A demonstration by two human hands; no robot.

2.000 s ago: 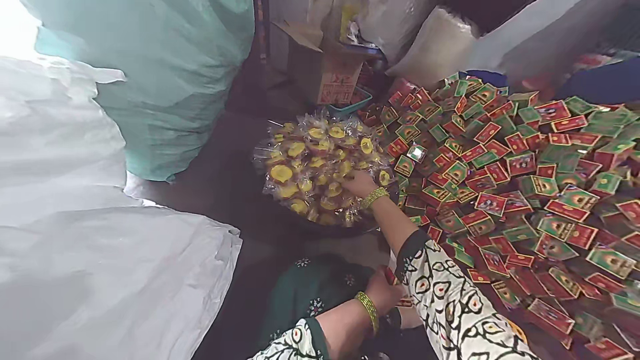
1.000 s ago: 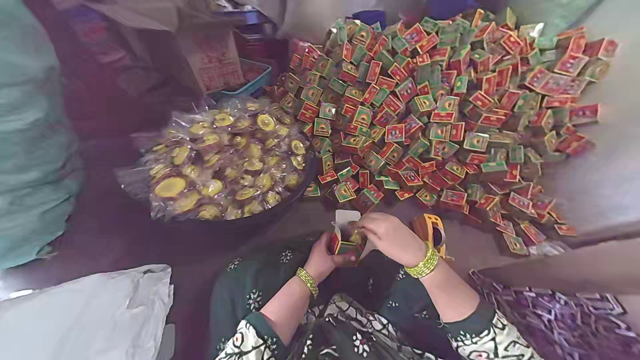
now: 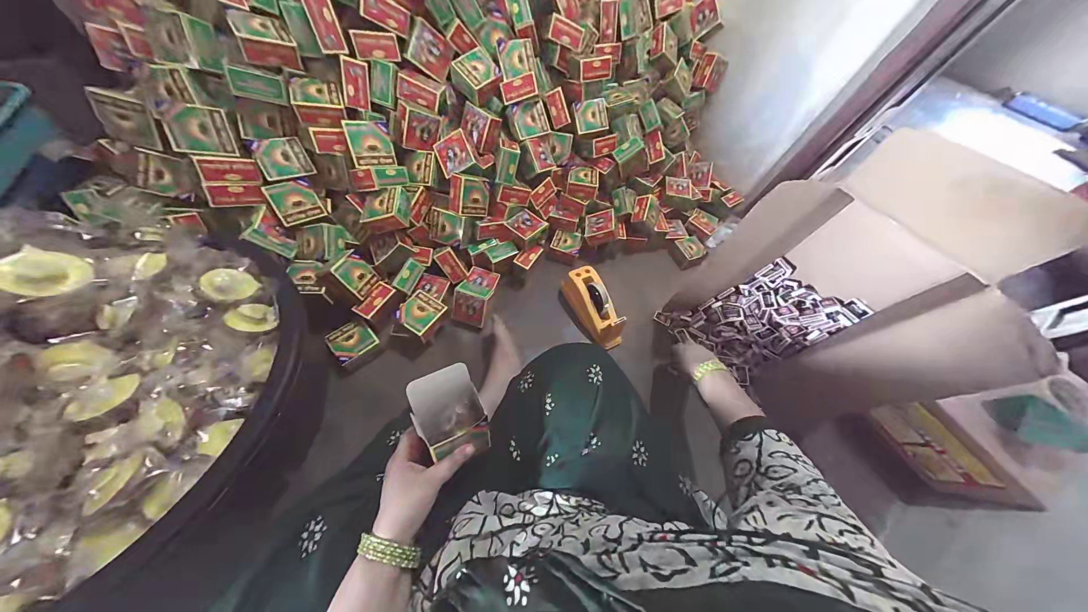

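My left hand grips a small red-and-green cardboard box with its lid flap up, above my lap. My right hand reaches to the near left edge of a large open carton, beside many small dark printed packets; its fingers are partly hidden and I cannot tell whether they hold anything. An orange tape dispenser lies on the floor between my knee and the heap of small red-and-green boxes.
A black tub of plastic-wrapped pieces with yellow tops stands at the left. The large carton's flaps spread out at the right. A wall rises behind the heap, and a teal basket is at the far left.
My right hand has left the small box and moved right to the large carton. My left hand still holds the box. The view has swung right. Two seconds ago, one hand was in the tub.
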